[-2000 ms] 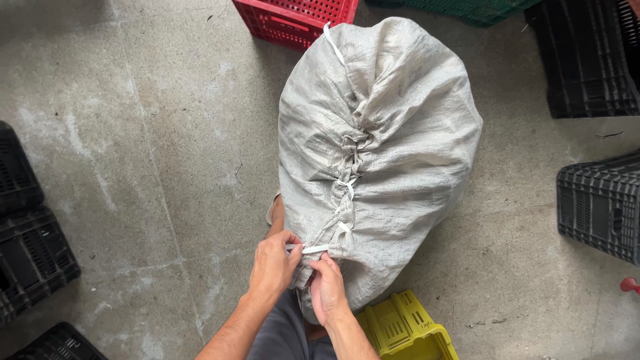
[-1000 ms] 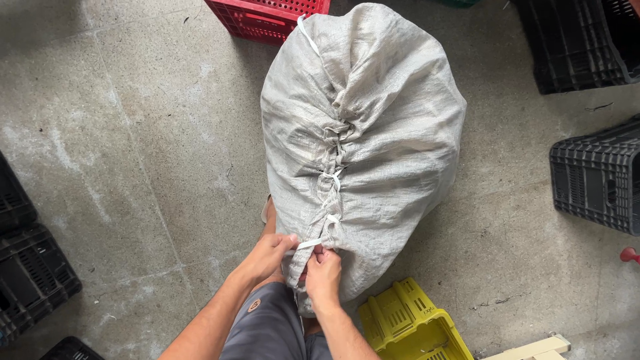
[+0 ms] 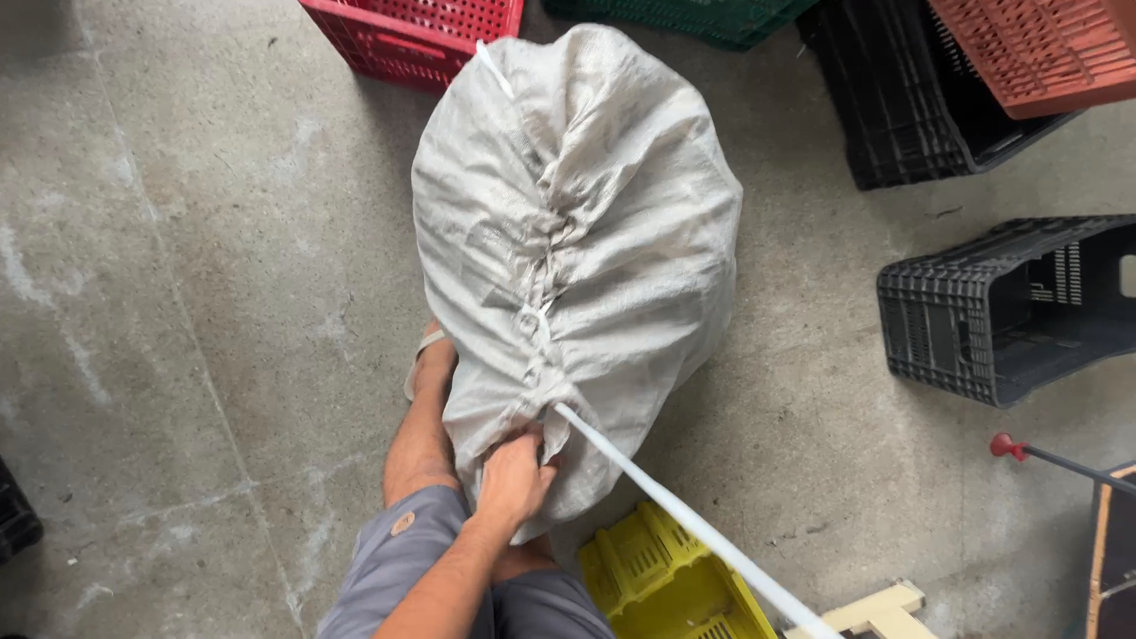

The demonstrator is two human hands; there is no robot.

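A large, full white woven sack stands on the floor before my legs, its mouth gathered along a laced seam. My left hand grips the sack's edge near the lower end of the seam, its fingers partly hidden in the folds. A white strap or cord runs taut from the seam, just above that hand, down to the lower right and out of the frame. My right hand is out of view, so what it holds does not show.
A red crate and a green crate stand beyond the sack. Black crates and an orange crate are at the right. A yellow crate sits by my legs, near a pale wooden piece.
My right hand has left the sack's seam and gone out of view. The white strap, short at the seam before, now stretches to the lower right. My left hand remains at the sack.
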